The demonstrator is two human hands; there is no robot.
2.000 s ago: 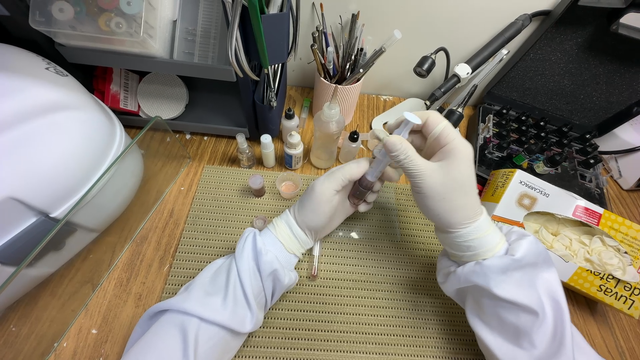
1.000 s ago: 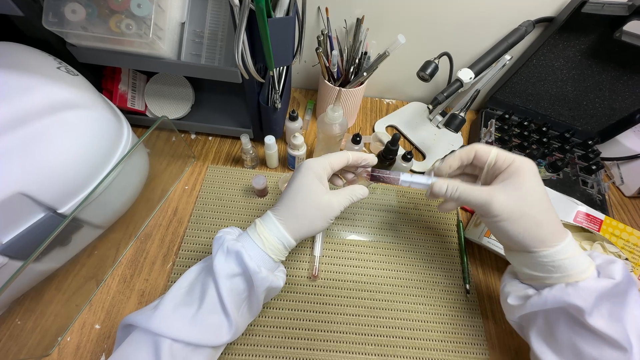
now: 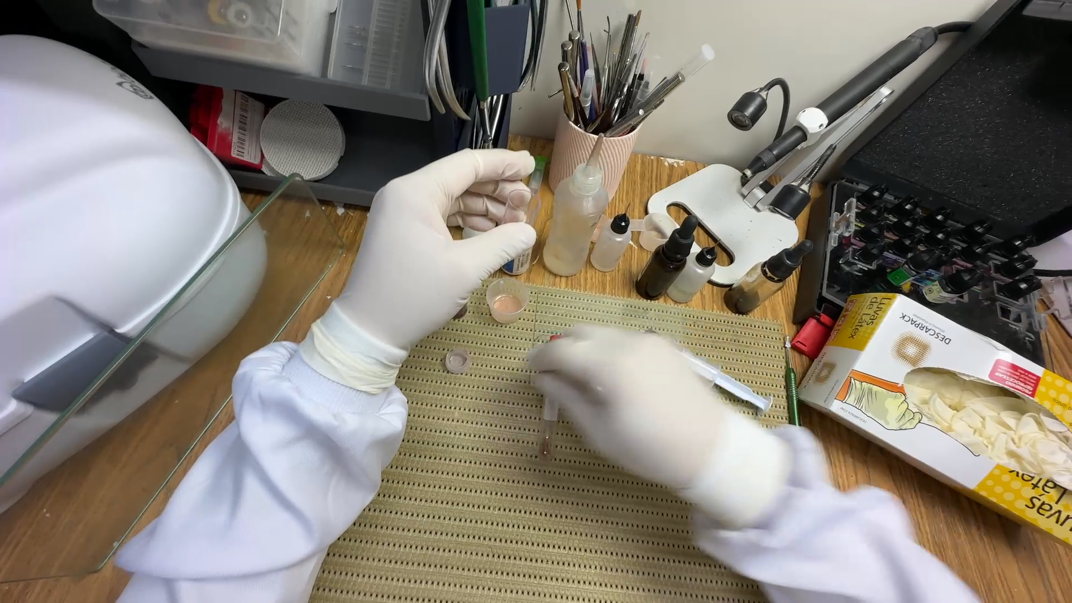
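Note:
My left hand (image 3: 427,243), in a white latex glove, is raised over the back left of the woven mat (image 3: 435,519); a small clear object (image 3: 517,199) seems to be between its curved fingers and thumb. Blurred, my gloved right hand (image 3: 620,402) hovers low over the mat beside a thin clear tube (image 3: 548,431) with a pinkish tip; its grip cannot be told. A plastic syringe (image 3: 729,383) lies on the mat, partly hidden behind the right hand. Between the hands are a small cup (image 3: 507,301) with pinkish content and a small round cap (image 3: 458,361).
Dropper and squeeze bottles (image 3: 576,219) line the mat's back edge, before a pink pot (image 3: 590,159) of tools. A glove box (image 3: 938,410) and a green-handled tool (image 3: 791,385) are at right. A glass panel (image 3: 193,335) slants at left, and a lamp base (image 3: 724,218) stands behind.
The syringe, held between both hands a second ago, now lies on the mat. My left hand has moved up and back, and my right hand has moved left and toward me.

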